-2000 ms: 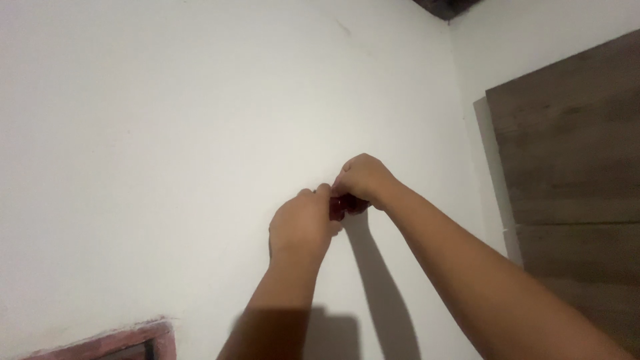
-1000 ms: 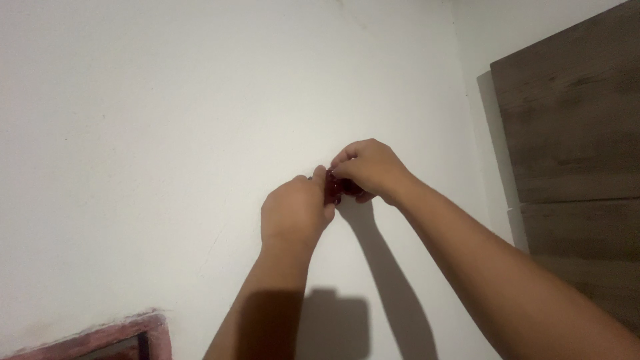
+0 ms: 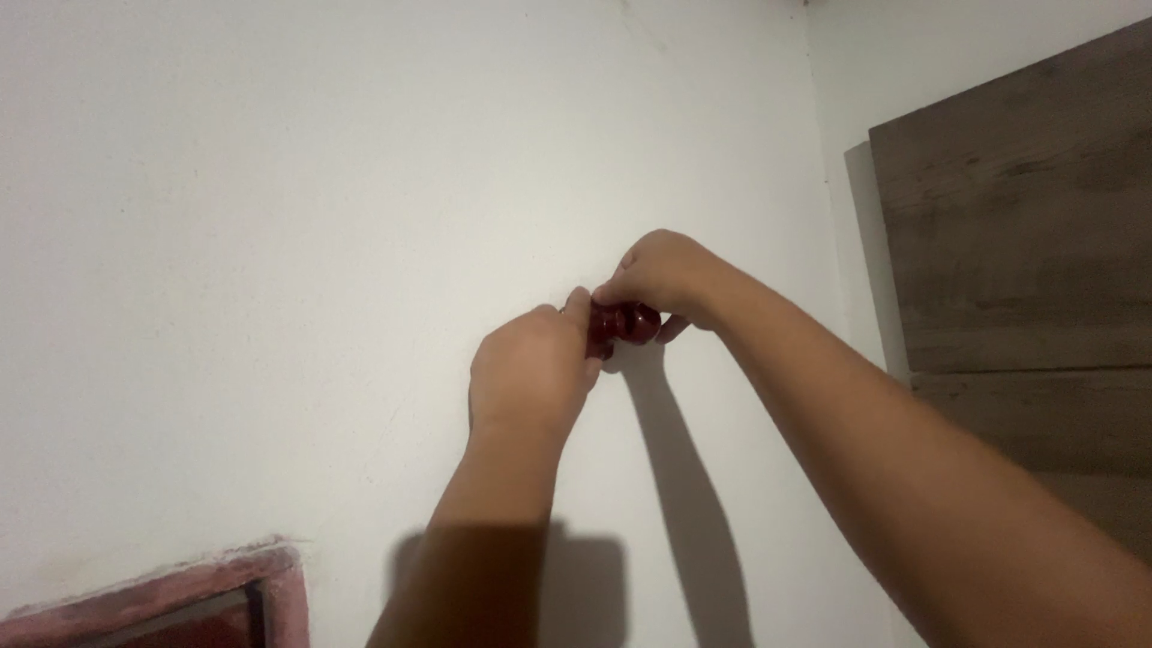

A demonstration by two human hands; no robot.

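Note:
A glossy dark red object (image 3: 637, 324) with rounded parts sits against the white wall (image 3: 360, 225), between my two hands; its exact kind cannot be told. My left hand (image 3: 535, 369) grips its left side, with the thumb below and a finger on top. From above and the right, my right hand (image 3: 670, 283) touches it, thumb and fingertips at its upper edge and another finger beside its right end. My hands hide much of the object and whatever lies behind it.
At the right is a brown wood-grain panel (image 3: 1017, 225) near the wall's corner. A pinkish-red frame (image 3: 286, 585) edges an opening or panel at the lower left. Shadows of my arms fall on the wall.
Both hands stay at the red object, with small shifts of the fingers. More of its rounded right end shows now than one second ago.

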